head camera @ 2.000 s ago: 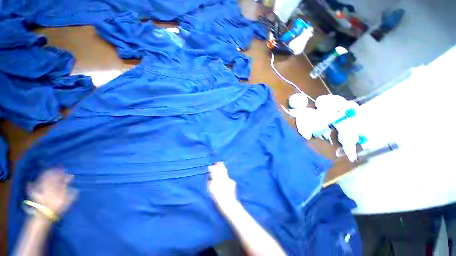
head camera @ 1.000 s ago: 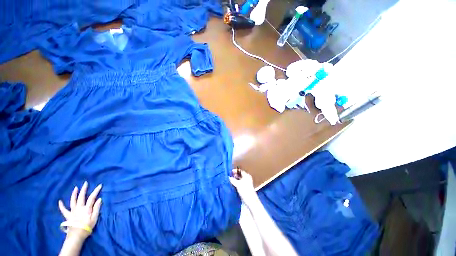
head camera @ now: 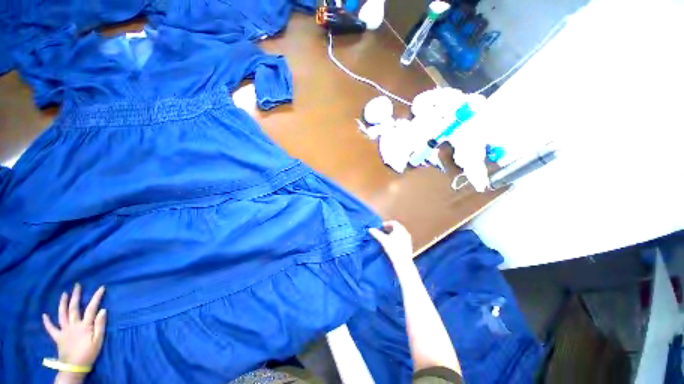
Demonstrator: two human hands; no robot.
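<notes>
A tiered blue denim dress (head camera: 172, 169) lies face up, its neckline at the upper left and its gathered waist across the upper part. My left hand (head camera: 77, 330), with a yellow band at the wrist, lies flat on the lower skirt with fingers spread. My right hand (head camera: 391, 238) pinches the right side edge of the skirt and draws it out to the right over the table edge. The fingers hide whether a small tool is in it. The bottom hem is not clearly seen.
Another denim garment (head camera: 476, 300) hangs below the table (head camera: 337, 142) edge at right. More denim lies at the top left. A white bundle with blue parts (head camera: 435, 135), a grey rod (head camera: 523, 166), a clear tube (head camera: 420, 37) and an orange-and-black corded device (head camera: 341, 20) lie beyond.
My right hand has moved right and slightly up, pulling the skirt side outward. The dress has shifted left and up in view. My left hand stays spread on the skirt, now further left.
</notes>
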